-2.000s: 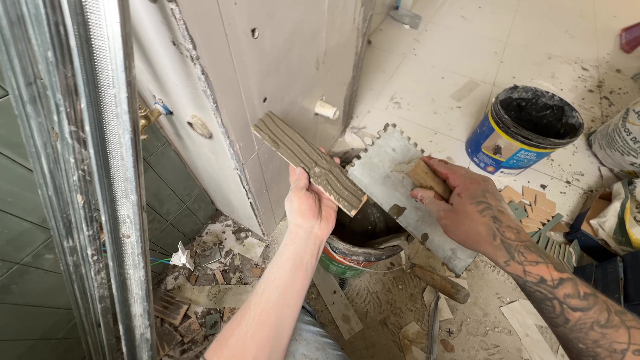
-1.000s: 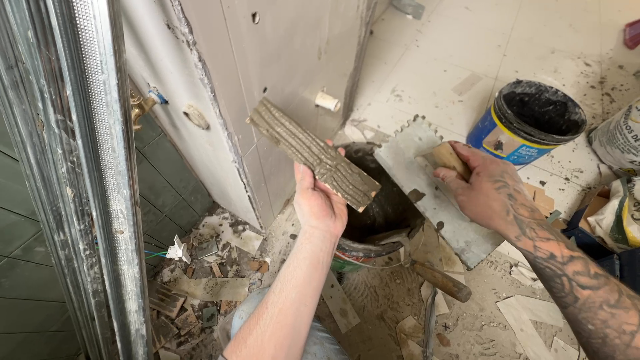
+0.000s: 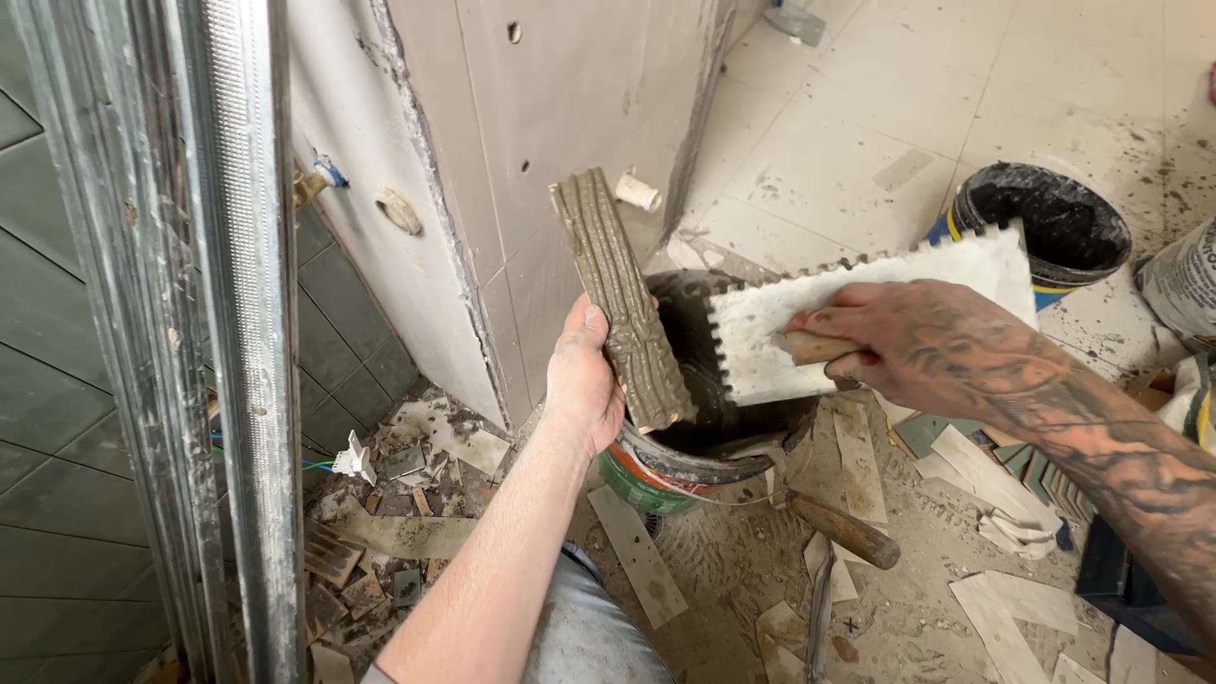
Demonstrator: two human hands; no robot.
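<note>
My left hand grips a narrow tile strip by its edge; ridged grey adhesive coats its upper face. My right hand is closed around the wooden handle of a notched trowel, whose metal blade lies just right of the strip, apart from it. Both are above a bucket of adhesive with a dirty rim and a green and orange outside. The strip and the blade hide part of the bucket's opening. A tool with a wooden handle sits low beside the bucket, at its right.
Metal profiles stand upright at the left, before green wall tiles. A white pipe stub juts from the wall. A second bucket is at the right, near a sack. Tile offcuts and rubble litter the floor.
The coated strip has turned in my left hand and now points more steeply up the view. My right hand has swung the trowel, so its blade now reaches toward the second bucket.
</note>
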